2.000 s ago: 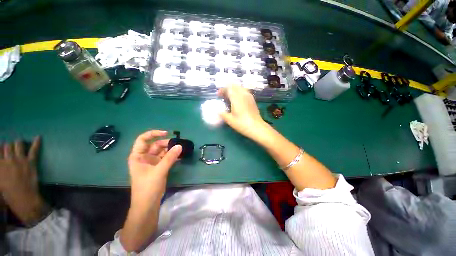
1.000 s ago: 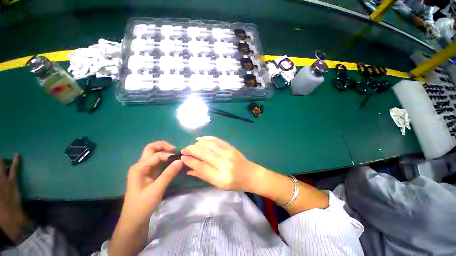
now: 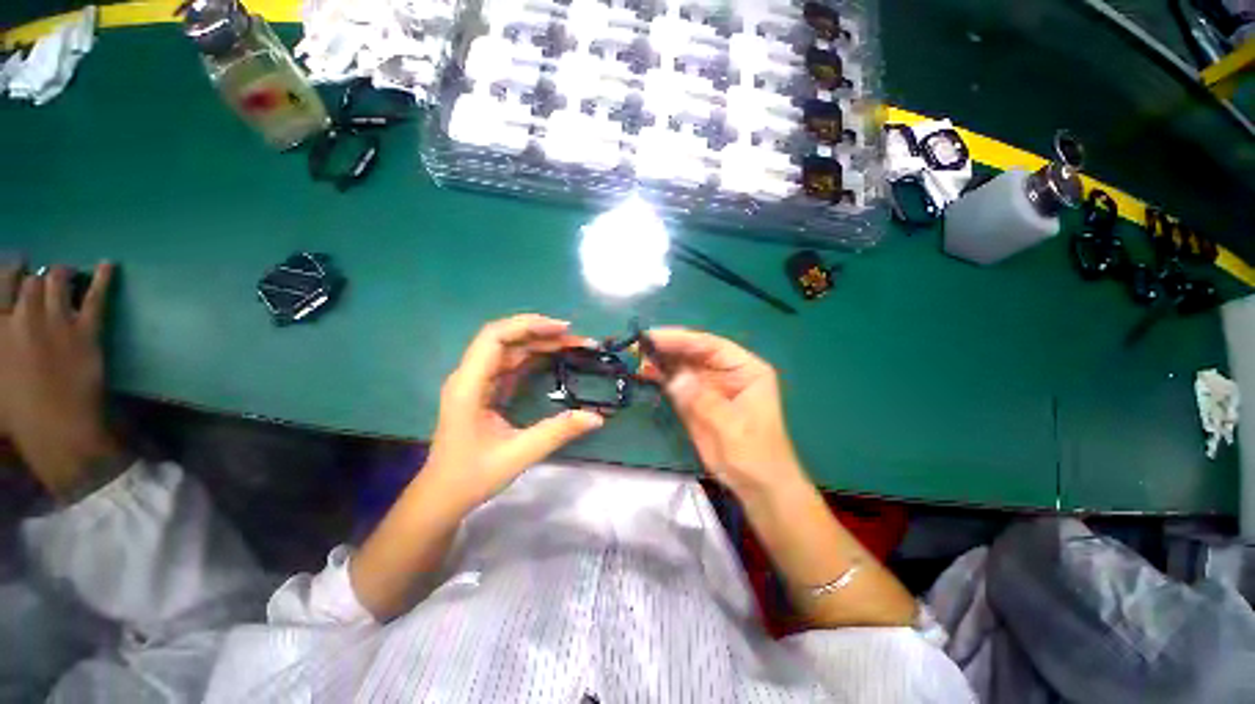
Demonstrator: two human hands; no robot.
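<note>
My left hand (image 3: 498, 420) holds the watch case frame (image 3: 596, 391), a dark squarish ring with shiny edges, between thumb and fingers. Green bench shows through its opening. My right hand (image 3: 725, 400) is at the frame's right side and holds the display module (image 3: 655, 360), a small dark piece with a short tail, partly hidden by the fingers. The tail is close to the frame's top right corner; whether they touch I cannot tell. An assembled watch head (image 3: 299, 288) lies on the bench to the left.
A blister tray (image 3: 647, 190) stands behind a bright light spot. Tweezers (image 3: 736, 279) and a loose module (image 3: 811, 275) lie right of the spot. A glass bottle (image 3: 259, 80) stands left, a dispenser bottle (image 3: 1002, 217) right. Another person's hand (image 3: 52, 360) rests at the far left.
My hands have moved apart from their closed grip around the small piece. The frame, earlier lying on the bench, is now in my left hand. The view has shifted, with the tray higher in it.
</note>
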